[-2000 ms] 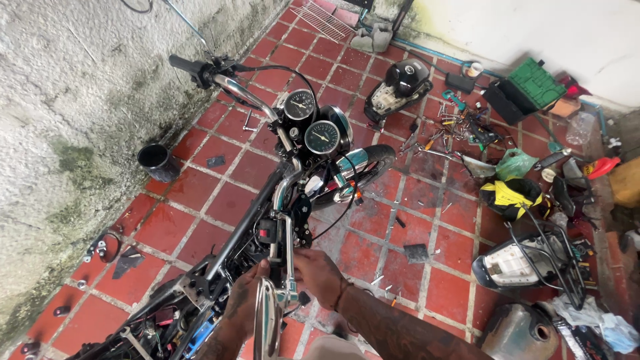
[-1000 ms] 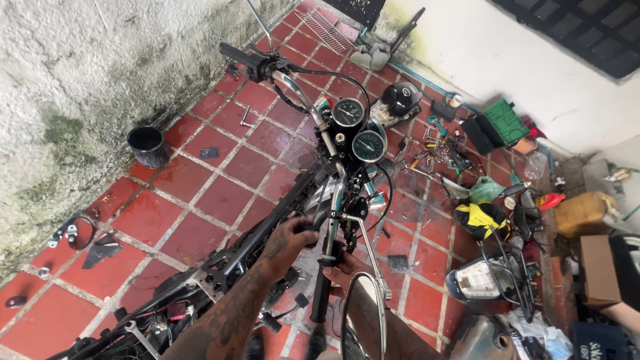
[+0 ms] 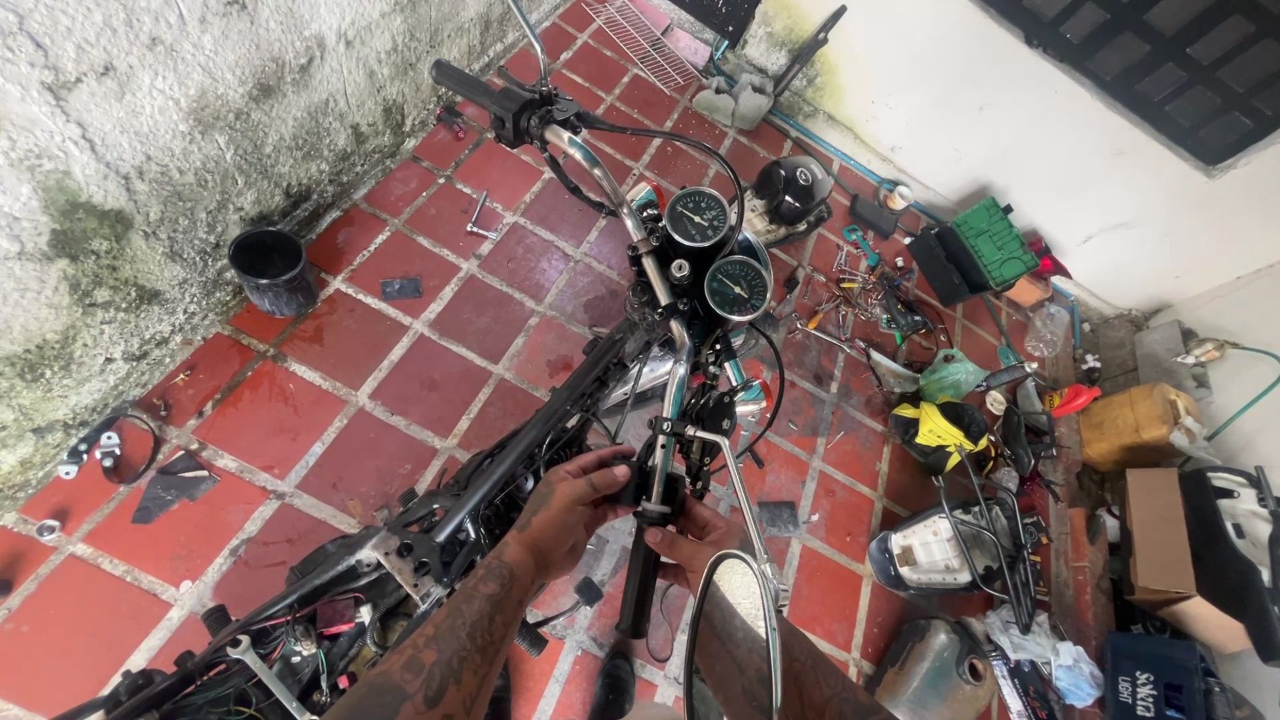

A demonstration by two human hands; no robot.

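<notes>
A motorcycle's chromed handlebar (image 3: 678, 375) runs down the middle of the head view, with two round gauges (image 3: 738, 288) beside it. My left hand (image 3: 575, 505) is at the left side of a black switch housing (image 3: 655, 498), fingers curled against it. My right hand (image 3: 700, 540) is on the other side, its thumb and fingers at the housing's lower right, by the black rubber grip (image 3: 638, 585). A mirror (image 3: 735, 630) on a chromed stem hangs over my right forearm. Parts of the fingers are hidden behind the bar.
The bare motorcycle frame (image 3: 490, 480) with exposed wires and a combination wrench (image 3: 270, 680) lies at lower left. A black bucket (image 3: 272, 272) stands by the wall. Scattered tools (image 3: 860, 300), a green toolbox (image 3: 990, 245), a fuel tank (image 3: 935, 670) and a yellow jerrycan (image 3: 1135, 425) are on the right.
My left hand has come down from above the bar to the side of the switch housing. The view has shifted, so the handlebar's lower grip now shows in full.
</notes>
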